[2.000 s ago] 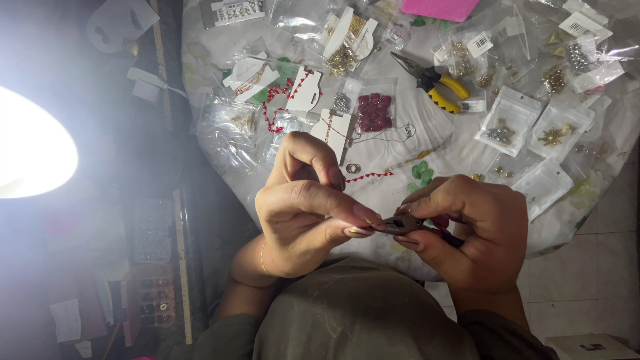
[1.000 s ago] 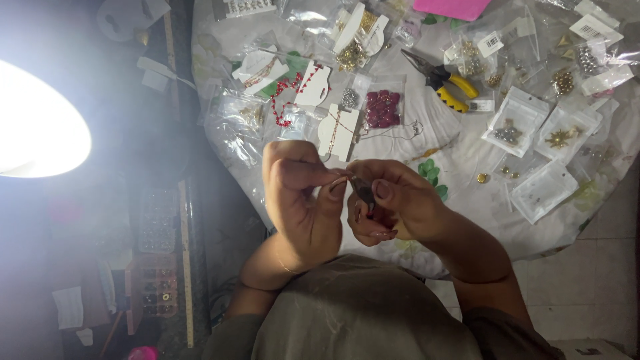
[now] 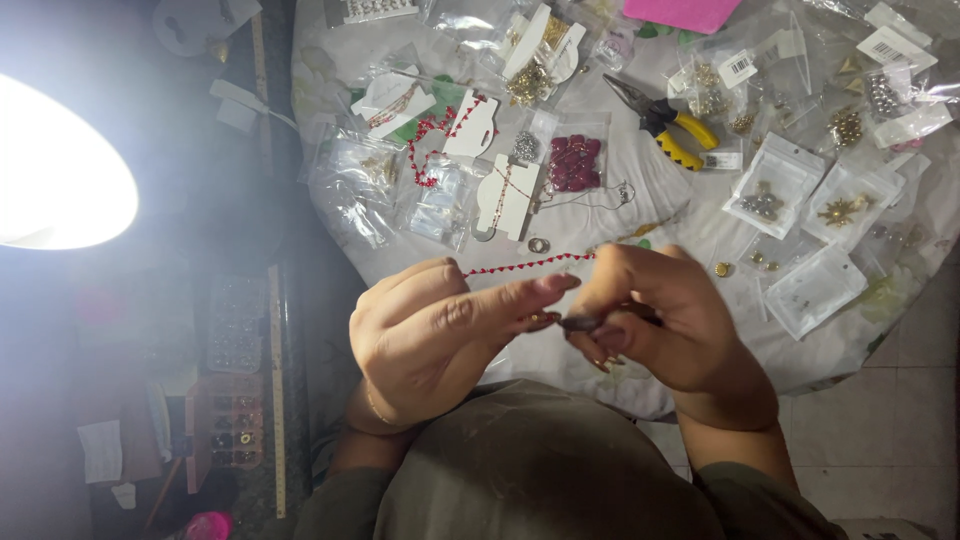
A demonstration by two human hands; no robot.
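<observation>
My left hand [image 3: 442, 330] pinches a small red-and-gold piece between thumb and fingertips, near the middle. A strand of small red beads [image 3: 525, 265] stretches from behind it to my right hand [image 3: 652, 322]. That hand grips dark-jawed pliers [image 3: 581, 323], their tip touching or almost touching the piece; the handles are mostly hidden by my palm. Beyond the strand lie two metal rings [image 3: 538, 245], a white card with a fine red chain [image 3: 517, 196] and a bag of dark red beads [image 3: 575, 163].
Yellow-and-black long-nose pliers [image 3: 664, 124] lie on the cloth-covered table. Small bags of metal beads and charms [image 3: 776, 186] fill its right side. At the left are a bright lamp [image 3: 60, 169], a wooden ruler [image 3: 277, 390] and a compartment box of beads [image 3: 236, 420].
My hands are farther apart than one second ago, and the red bead strand now shows stretched between them. The pliers have stayed in my right hand.
</observation>
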